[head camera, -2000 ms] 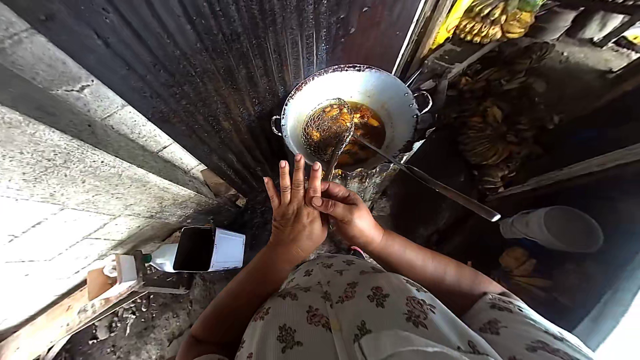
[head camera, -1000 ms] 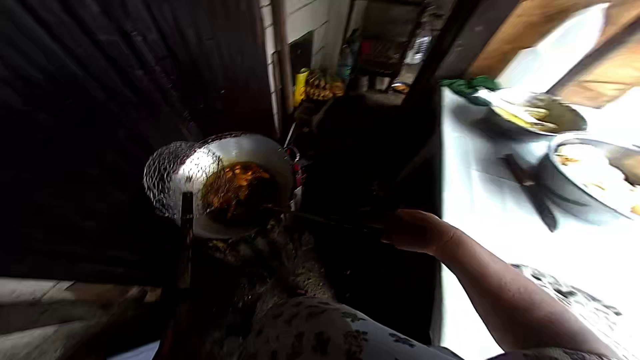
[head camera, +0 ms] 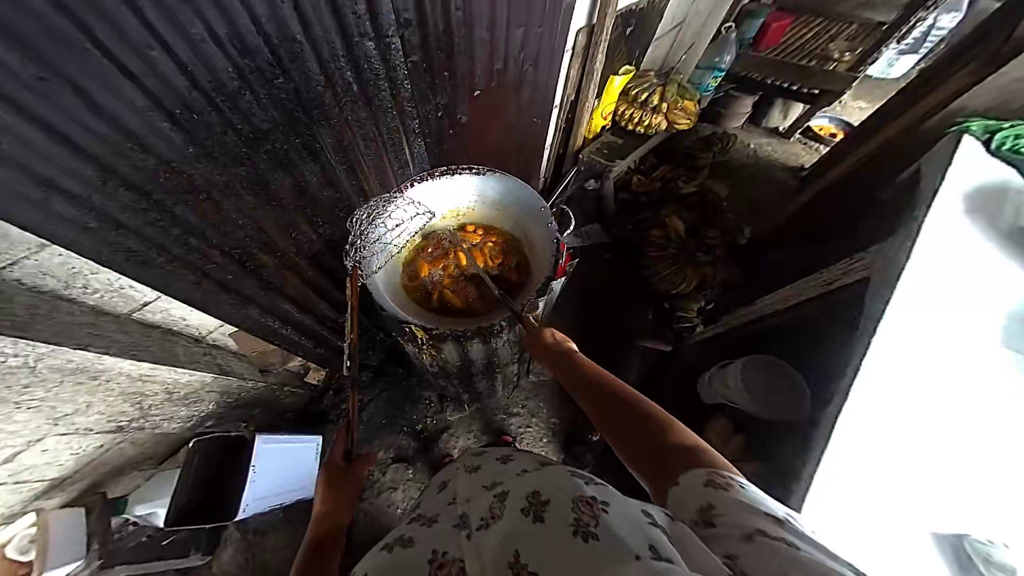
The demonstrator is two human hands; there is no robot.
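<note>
A large metal wok [head camera: 504,188] holds dark oil with orange-brown pieces of food [head camera: 456,268] frying in it. My right hand [head camera: 550,346], just below the wok's right front rim, grips the handle of a long metal utensil [head camera: 488,282]; its far end is among the food. Low on the left, my left hand [head camera: 346,472] is closed around the long handle of a wire-mesh skimmer [head camera: 388,228]. The skimmer's mesh basket rests at or just over the wok's left rim; whether it touches is unclear.
Dark corrugated metal sheeting [head camera: 280,144] stands behind the wok. Banana bunches [head camera: 652,104] and a plastic bottle [head camera: 714,60] are at the back right. A white bucket [head camera: 756,386] stands lower right, beside a bright white tabletop [head camera: 936,344]. An open box [head camera: 280,472] lies at lower left.
Two seconds ago my hands were together before the wok, with a skimmer resting across it. My right hand has since come from the right to the wok's front edge. The view has swung considerably.
</note>
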